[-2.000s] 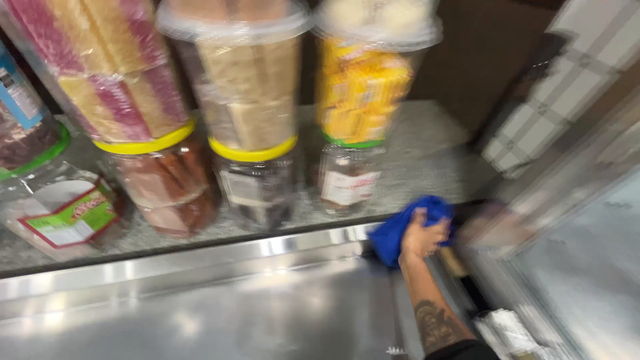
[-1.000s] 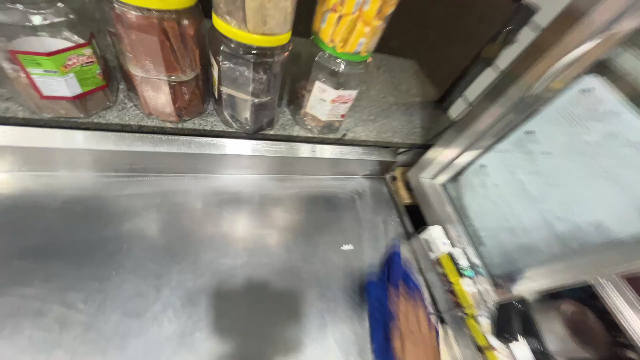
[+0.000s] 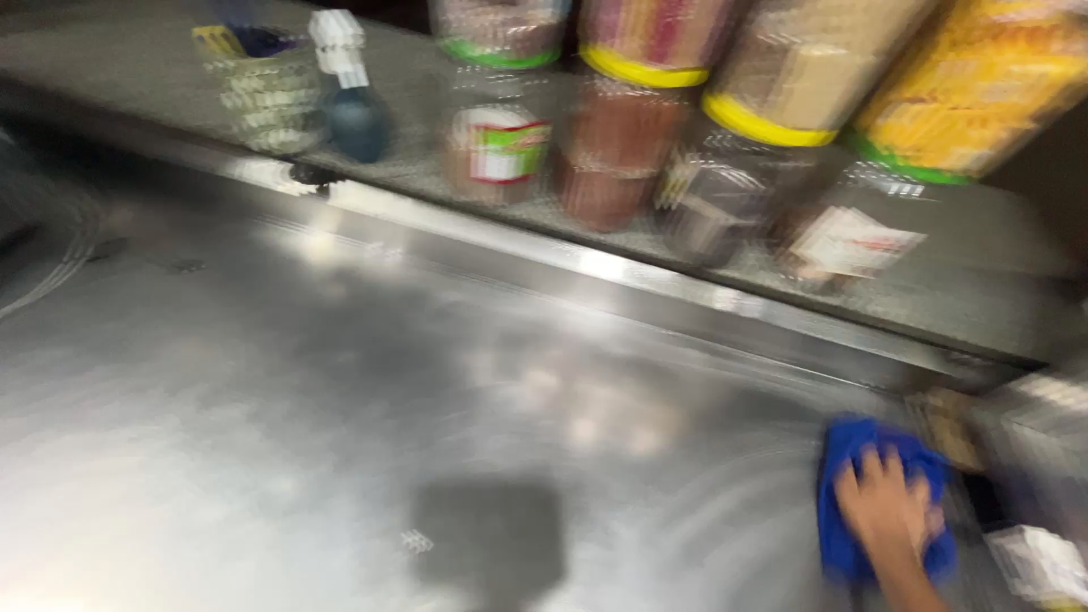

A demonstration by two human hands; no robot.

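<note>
My right hand (image 3: 886, 501) lies with its fingers spread on a blue cloth (image 3: 841, 518), pressing it flat against a stainless steel surface (image 3: 280, 433) near its right end. The cloth shows on both sides of the hand and beyond the fingertips. Streaky, curved marks run across the steel to the left of the cloth. The steel has a raised lip (image 3: 595, 263) along its far side. My left hand is out of view. The picture is blurred.
Behind the lip, a speckled stone ledge (image 3: 960, 263) bears stacked jars, including a jar of brown contents (image 3: 608, 161), a spray bottle (image 3: 355, 119) and a container of utensils (image 3: 268, 102). A white item (image 3: 1041, 561) lies at lower right.
My right hand and the blue cloth were at the far right corner by the ledge, then nearer along the right edge; now they are on the steel. The view has swung left.
</note>
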